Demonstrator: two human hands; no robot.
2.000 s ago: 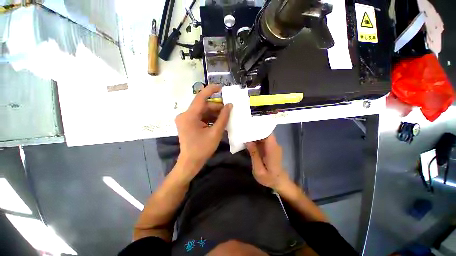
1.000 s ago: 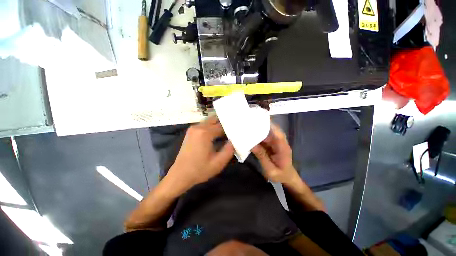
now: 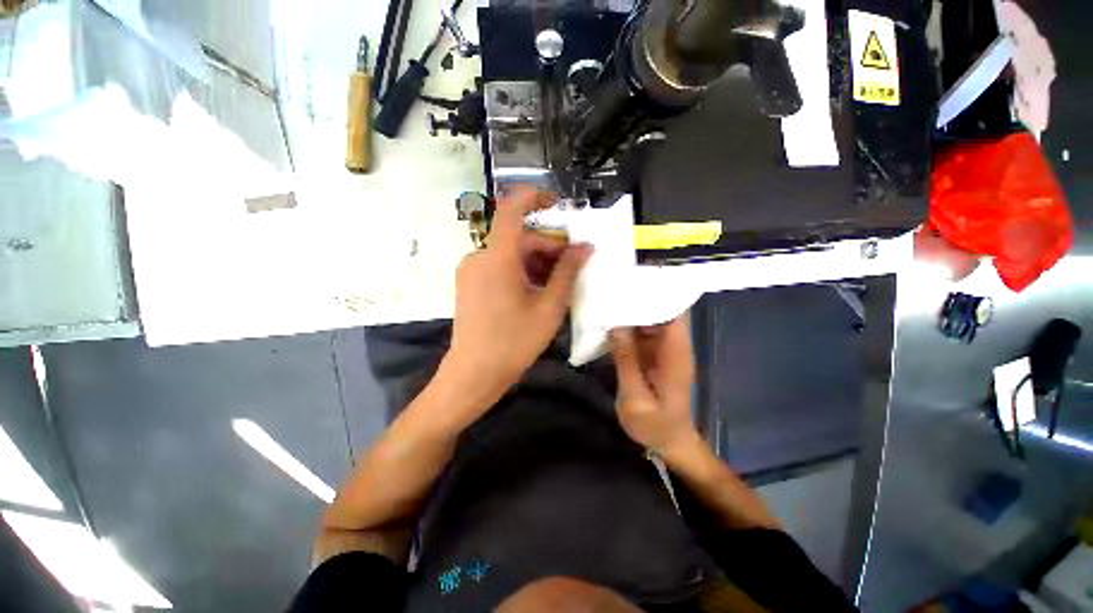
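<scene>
A folded white panel (image 3: 609, 269) is held at the front edge of the black sewing machine (image 3: 743, 180), its top end close to the presser foot and needle area. My left hand (image 3: 509, 293) pinches its left side, with fingertips near the silver plate (image 3: 518, 144). My right hand (image 3: 656, 389) holds its lower right part from below. The yellow strip (image 3: 678, 235) runs along the machine's front edge, partly hidden behind the panel and my left hand. The needle itself is too small to make out.
A wooden-handled tool (image 3: 360, 122) and a black-handled screwdriver (image 3: 403, 102) lie left of the machine on the white table (image 3: 300, 287). White sheets (image 3: 204, 150) lie at far left. A red plastic bag (image 3: 1001, 204) and a warning label (image 3: 874, 58) are at right.
Since one second ago, both hands and the panel have moved up in view, from in front of the table edge to the machine's needle area. The panel again covers part of the yellow strip.
</scene>
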